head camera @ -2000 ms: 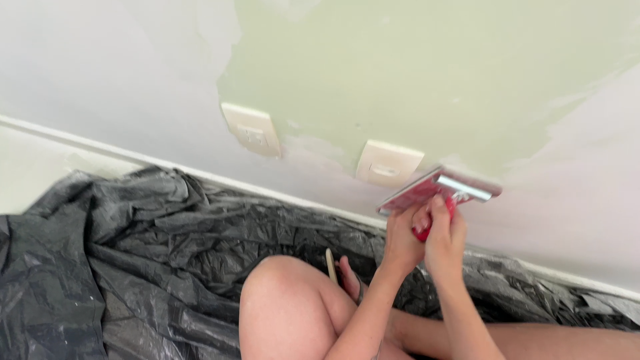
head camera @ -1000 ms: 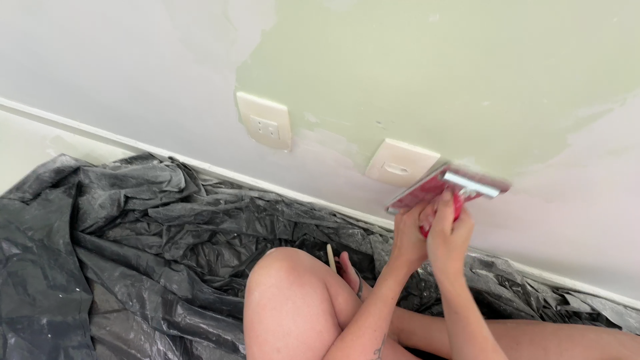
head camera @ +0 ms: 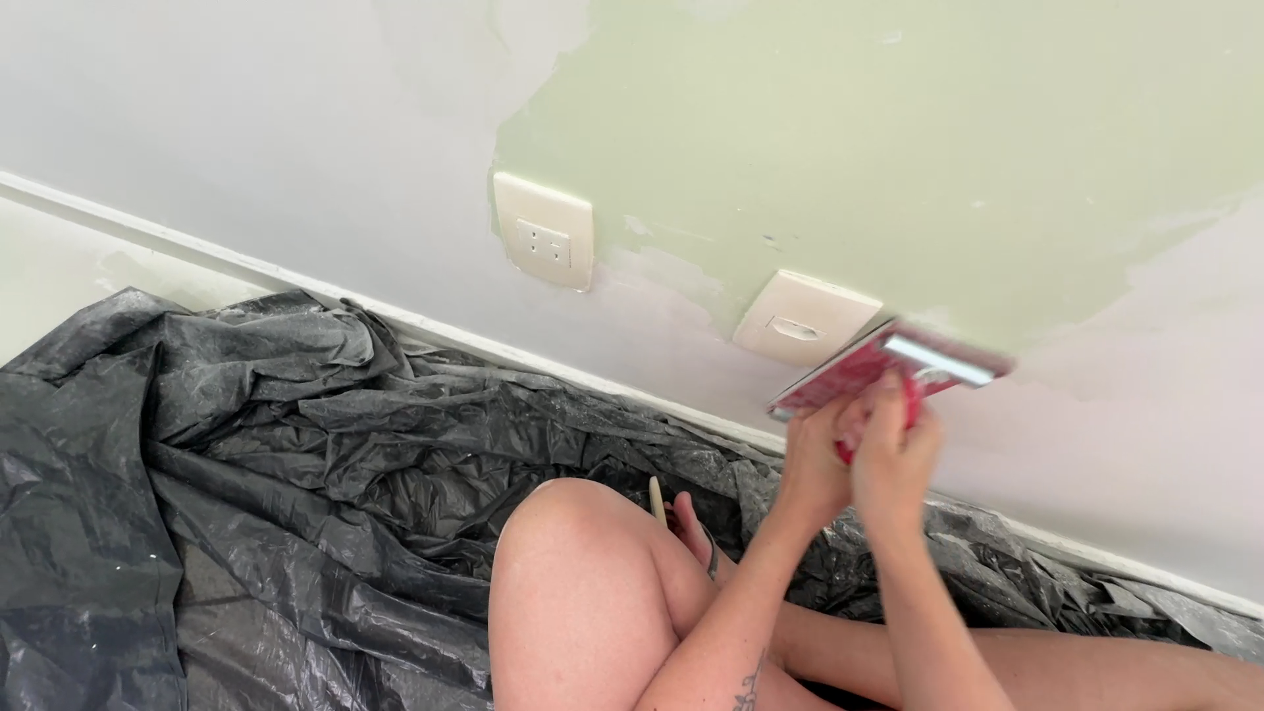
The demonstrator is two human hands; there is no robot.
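Note:
A red hand sander with metal clamps [head camera: 849, 373] lies against the painted wall [head camera: 849, 148], just right of and below a cream wall plate with one slot [head camera: 808, 318]. My right hand [head camera: 897, 444] is closed around its red handle. Beside it, my left hand [head camera: 822, 459] is at the sander's lower left part, its fingers partly hidden by the right hand and the tool. The wall shows a light green area with ragged edges, bordered by whitish and pinkish patches. Further left, a cream socket plate [head camera: 545, 232] is fixed at the green area's edge.
Crumpled black plastic sheeting [head camera: 296, 474], dusted white, covers the floor along the white baseboard [head camera: 553, 370]. My bent knee [head camera: 568, 553] and crossed legs are close below the hands. A thin pale object [head camera: 657, 500] stands beside my foot [head camera: 693, 523].
Both hands stay on the sander, which remains close to the slotted wall plate. The view has shifted slightly.

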